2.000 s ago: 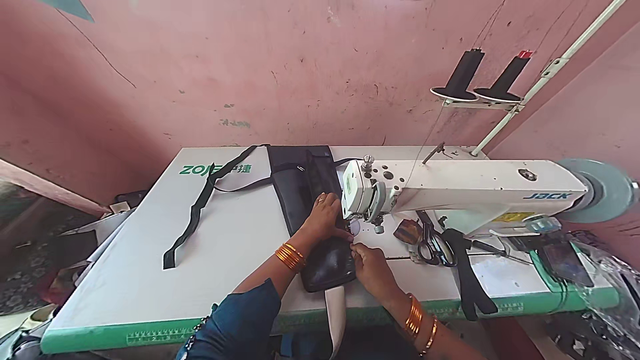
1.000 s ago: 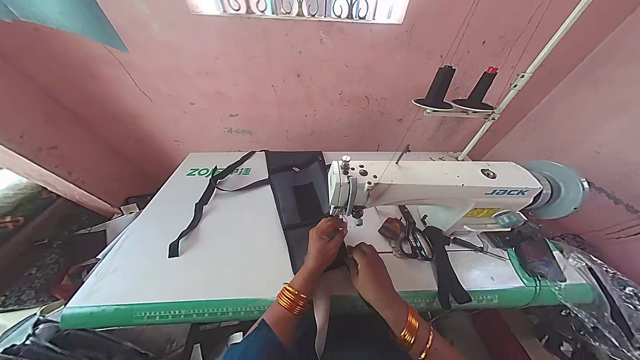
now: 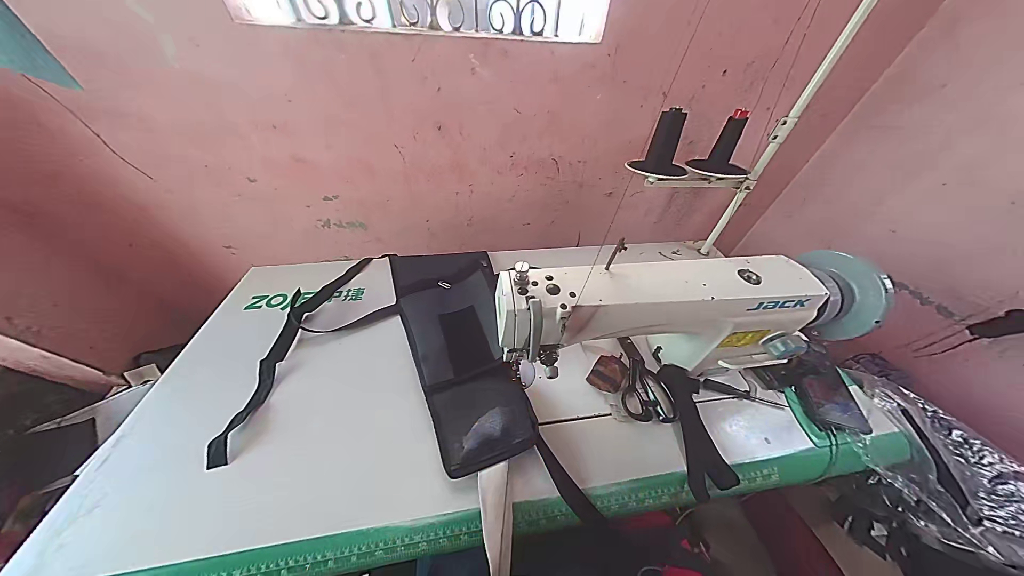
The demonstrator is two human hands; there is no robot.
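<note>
Neither of my hands is in view. A long black fabric piece (image 3: 456,344) lies flat on the white sewing table (image 3: 336,456), its right edge beside and partly under the head of the white Jack sewing machine (image 3: 664,304). A black strap (image 3: 268,376) runs from its upper end leftward over the table. A pale strap (image 3: 495,512) and a dark strap (image 3: 564,480) hang from its lower end over the front edge. The needle area is mostly hidden behind the machine head.
Black-handled scissors (image 3: 646,396), a brown item (image 3: 606,374) and a folded black strap (image 3: 694,432) lie right of the needle area. Two black thread cones (image 3: 666,144) stand on a rack. A phone-like dark object (image 3: 832,396) and clear plastic wrapping (image 3: 936,472) are at the right.
Both hands, earlier at the lower part of the black fabric piece near the needle, have left the view. The fabric piece now lies untouched, its lower end flat.
</note>
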